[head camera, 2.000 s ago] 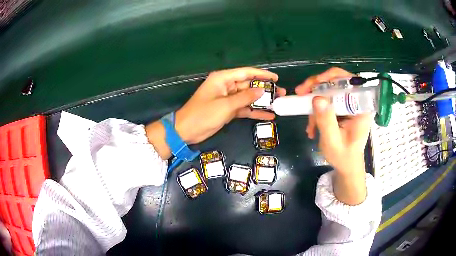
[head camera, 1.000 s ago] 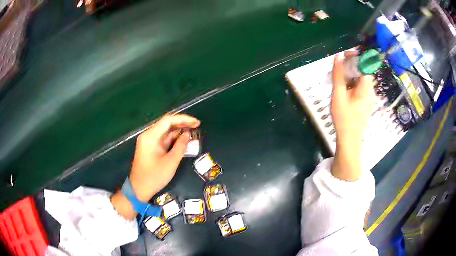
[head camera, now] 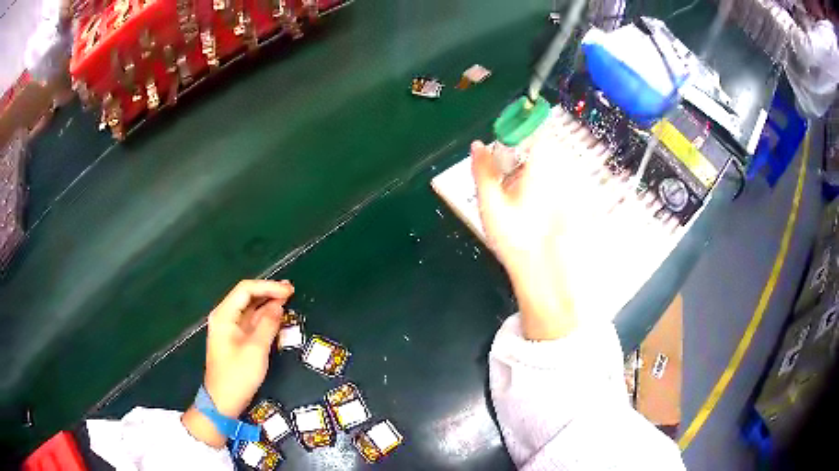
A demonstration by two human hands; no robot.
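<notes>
Several open smartwatch housings with white blocks and gold-orange areas lie in a cluster on the dark green surface, one of them here [head camera: 325,355]. My left hand [head camera: 241,340], with a blue wrist strap, is at the cluster's upper left. Its fingertips are beside another housing [head camera: 292,334]; whether they grip it is unclear. My right hand [head camera: 524,216] is over the white perforated mat [head camera: 460,189], around the clear barrel of the glue syringe. The syringe's green cap [head camera: 522,120] points up towards the hose. Its lower part is hidden by the hand.
A red rack with metal clamps [head camera: 152,46] stands across the line at upper left. Two small parts lie on the green belt, one here [head camera: 426,87]. A controller box with a blue item [head camera: 630,74] is at right. A red tray's corner [head camera: 57,455] shows at lower left.
The view has turned right. The syringe has moved from the housing in my left hand to over the mat. My left hand has lowered to the cluster. The red rack has come into view.
</notes>
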